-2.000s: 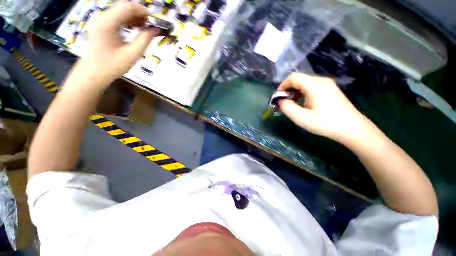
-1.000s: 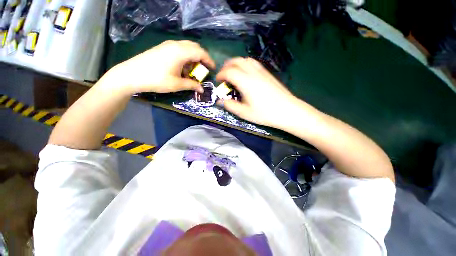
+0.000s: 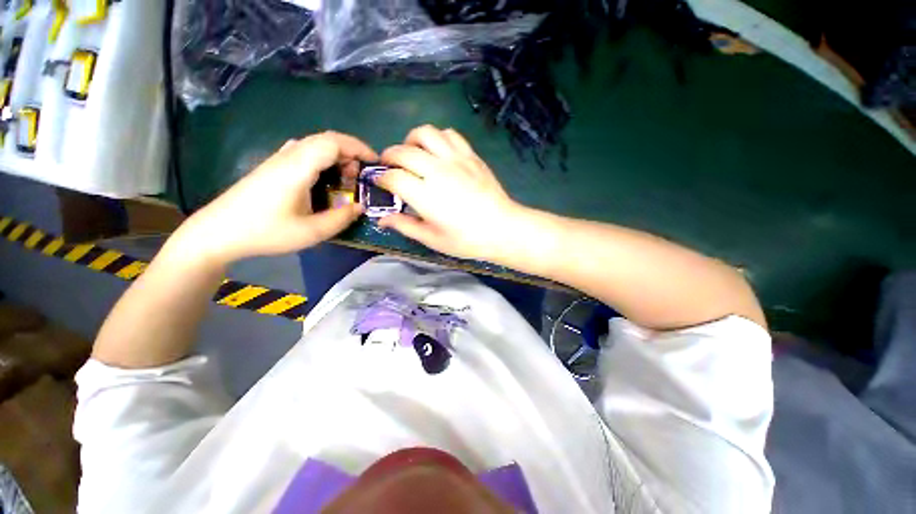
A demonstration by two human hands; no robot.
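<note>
A watch case (image 3: 381,193), dark with a pale rounded-square rim, is between my two hands near the front edge of the bench. My left hand (image 3: 291,193) holds a yellow-edged battery (image 3: 342,199) at the case's left side, its fingertips touching the rim. My right hand (image 3: 449,191) grips the case from the right, with fingers on its upper and lower edges. The inside of the case shows dark. The small joining parts are too small to tell.
A white parts tray (image 3: 131,151) with yellow-and-black units is at the far left. A crumpled plastic bag (image 3: 402,42) lies at the back of the green bench (image 3: 643,151). Loose black pieces (image 3: 524,105) lie beyond my right hand. Yellow-black floor tape (image 3: 256,297) runs below the bench.
Both hands have come from apart to together at the bench front. In the last second they closed around the case, and the view shifted. The battery now sits against the case's left side.
</note>
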